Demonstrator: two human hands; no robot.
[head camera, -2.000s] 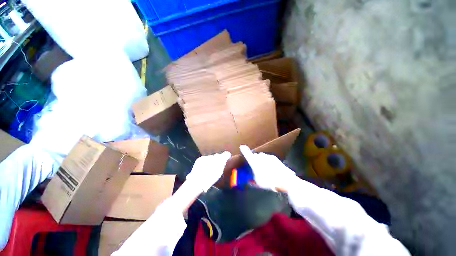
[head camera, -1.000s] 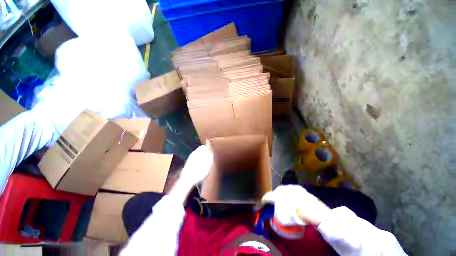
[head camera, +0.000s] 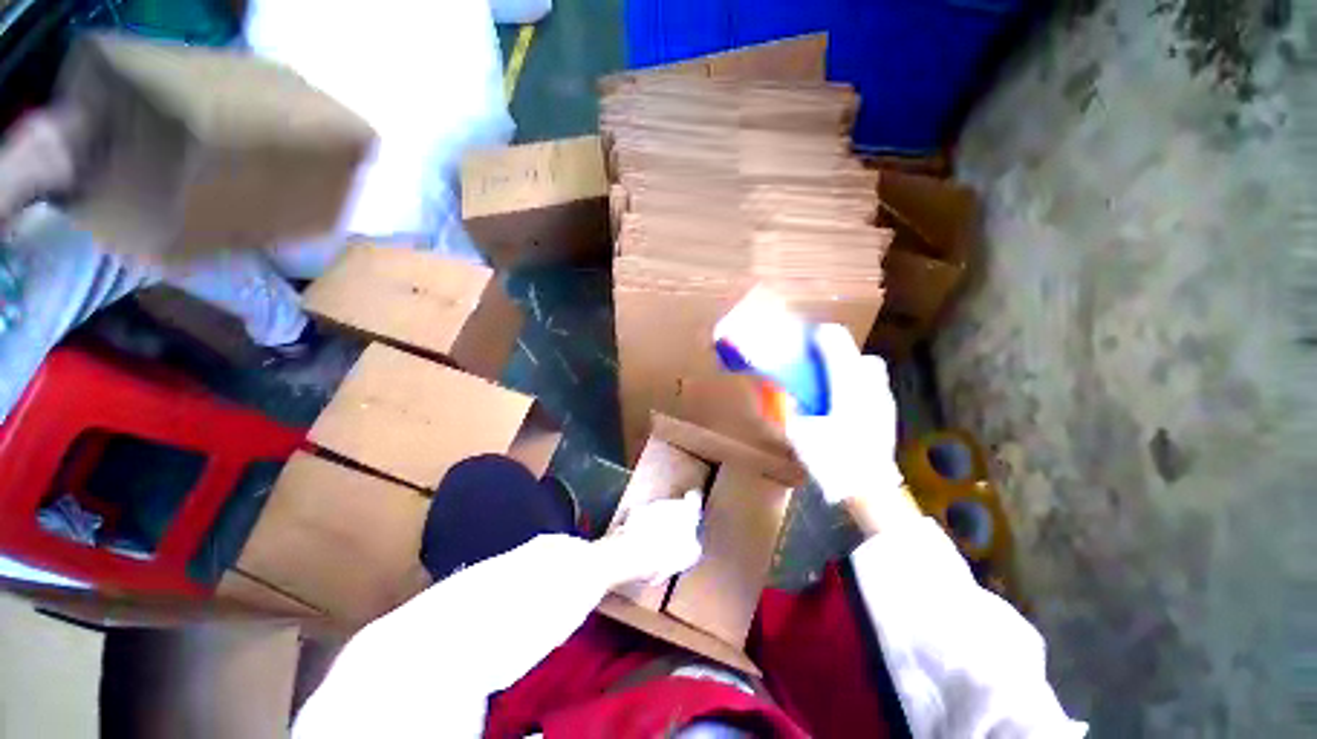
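A small brown carton (head camera: 737, 556) stands in front of me at the lap, with two flaps folded inward over the opening and outer flaps still spread. My left hand (head camera: 662, 540), in a white glove, lies on the folded flaps with its fingers near the gap between them. My right hand (head camera: 849, 426), in a white glove, holds the tape dispenser (head camera: 787, 378) up over the carton's far side. The dispenser is blurred, with blue and orange-red parts and a bright roll.
A fanned stack of flat cartons (head camera: 751, 202) leans ahead before a blue bin (head camera: 924, 72). Several cartons (head camera: 412, 419) lie left, by a red stool (head camera: 188, 433). A person's hand (head camera: 36, 159) is beside a blurred carton (head camera: 217, 152). Tape rolls (head camera: 953, 462) sit by the wall (head camera: 1155, 361).
The carton's flaps, open before, are folded in. My left hand moved from its side onto the flaps. My right hand raised the dispenser from the lap. Another carton is lifted at upper left.
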